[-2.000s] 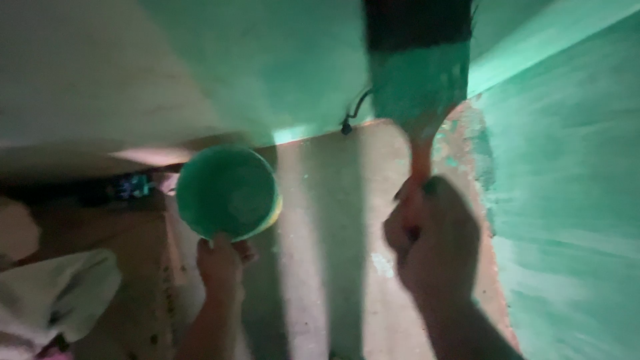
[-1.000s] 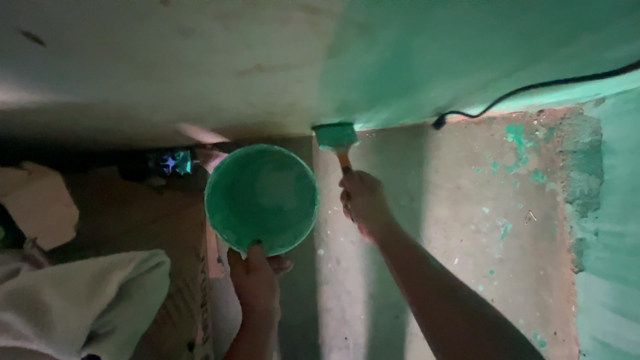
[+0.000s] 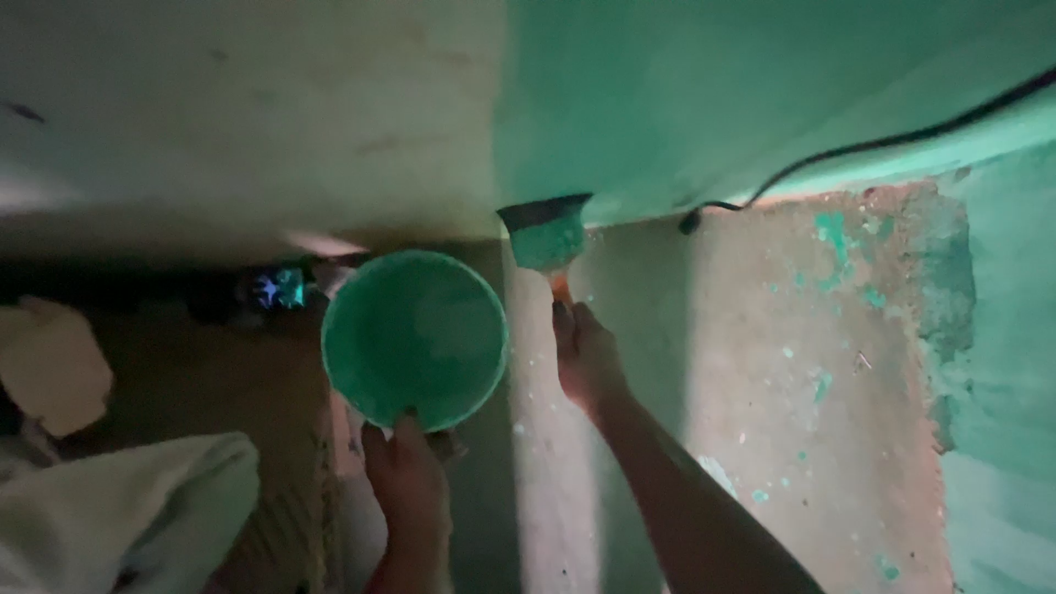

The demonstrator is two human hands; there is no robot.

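My left hand [image 3: 408, 466] grips the near rim of a round bucket [image 3: 415, 342], whose inside is coated green; the thumb lies over the edge. To its right, my right hand [image 3: 584, 351] holds a wide paintbrush [image 3: 549, 235] by its orange-brown handle. Green paint covers the brush's ferrule, and its dark bristles are at the foot of the wall [image 3: 610, 99], beside the border between green paint and the bare, greyish part of the wall. Whether the bristle tips press on the wall cannot be told.
A black cable [image 3: 866, 144] runs along the wall's foot at right. Green spatters mark the concrete floor [image 3: 767, 371]. Another green wall [image 3: 1015, 371] stands at far right. A white cloth [image 3: 140, 511] and a pale, angular object [image 3: 54, 363] lie at lower left.
Two seconds ago the brush was raised high and near the camera; one second ago it was down at the wall's foot, where it is now. The bucket has stayed in my left hand.
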